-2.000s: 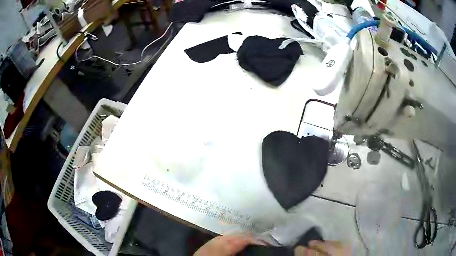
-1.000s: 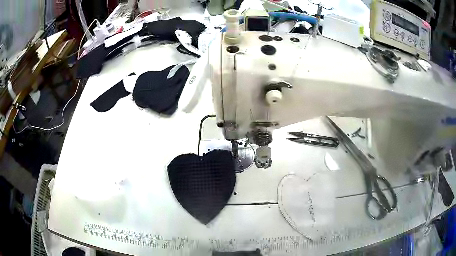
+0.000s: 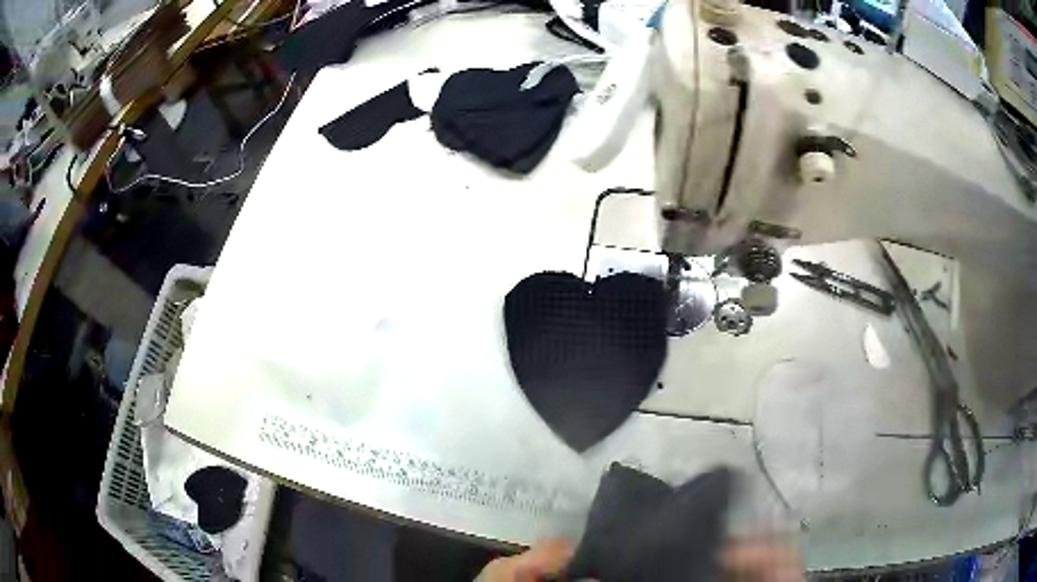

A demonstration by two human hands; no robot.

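A dark heart-shaped cloth piece (image 3: 587, 355) lies flat on the white table, its right lobe beside the presser foot and needle plate (image 3: 689, 298). Below it, at the table's front edge, a second dark cloth piece (image 3: 654, 525) is raised and blurred, with two pointed upper corners. My left hand (image 3: 530, 562) holds its left side. My right hand (image 3: 760, 559) is at its right side. Both hands are cut off by the bottom edge. A pale heart template (image 3: 802, 426) lies to the right of the flat heart.
Thread snips (image 3: 844, 285) and fabric shears (image 3: 935, 387) lie right of the needle. The cream machine head (image 3: 728, 125) stands above. Dark heart pieces (image 3: 506, 114) and a half-heart piece (image 3: 370, 117) lie at the back. A white basket (image 3: 119, 483) at left holds cloth and a dark heart.
The view has swung about. Both hands and the held dark cloth have come up into view since the last frame, where only a dark edge showed at the bottom.
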